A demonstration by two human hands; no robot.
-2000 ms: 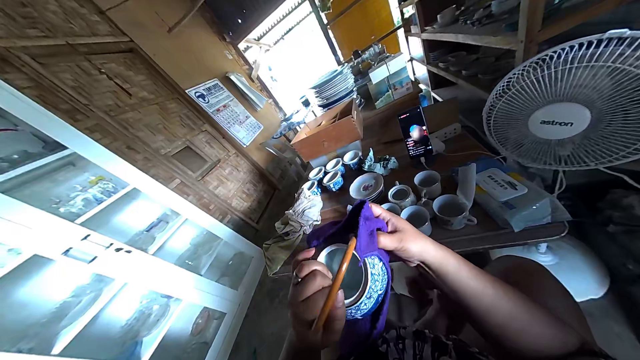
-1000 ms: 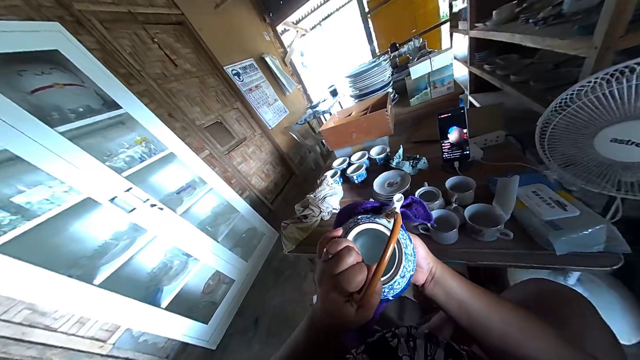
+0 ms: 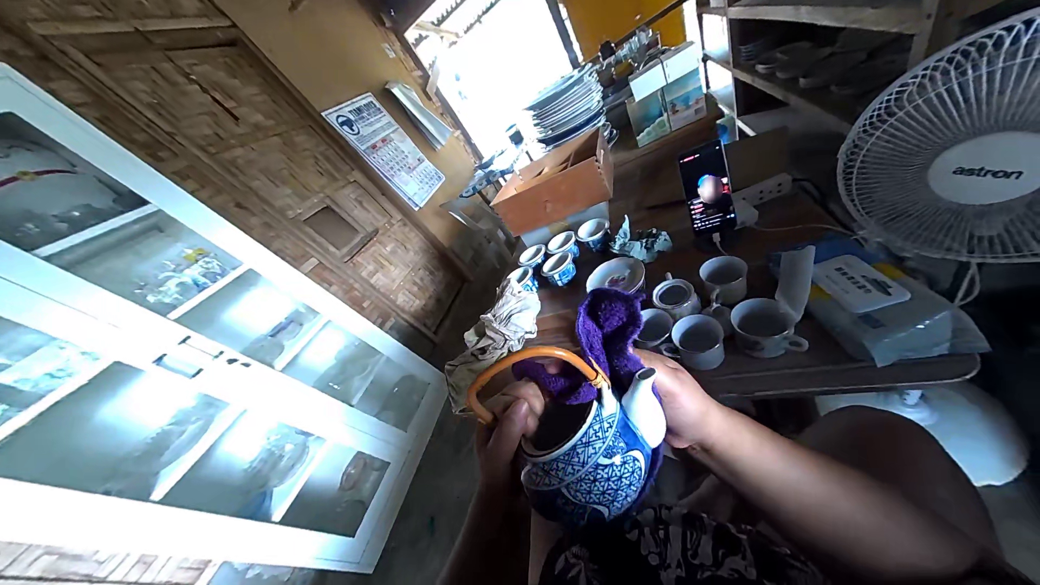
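Observation:
A blue-and-white patterned ceramic teapot (image 3: 597, 471) without a lid is tilted above my lap, its orange-brown arched handle (image 3: 528, 355) raised. My left hand (image 3: 513, 414) is at the rim below the handle, its fingers on a purple cloth (image 3: 605, 325) that dips toward the opening. Behind the white spout my right hand (image 3: 678, 398) supports the far side of the pot, with more of the cloth under its palm. Some fingertips of both hands are hidden.
On the wooden table (image 3: 886, 374) stand pale cups (image 3: 699, 341), a stacked bowl (image 3: 615, 276), small blue cups (image 3: 559, 268), crumpled cloth (image 3: 505, 321), a phone (image 3: 708, 191) and plastic-wrapped packages (image 3: 877, 296). A fan (image 3: 967, 154) is at right; a glass-fronted cabinet (image 3: 219, 357) at left.
The teapot has turned, so its spout and patterned side now show. My left hand has moved to the rim under the handle, and the purple cloth now rises above the pot.

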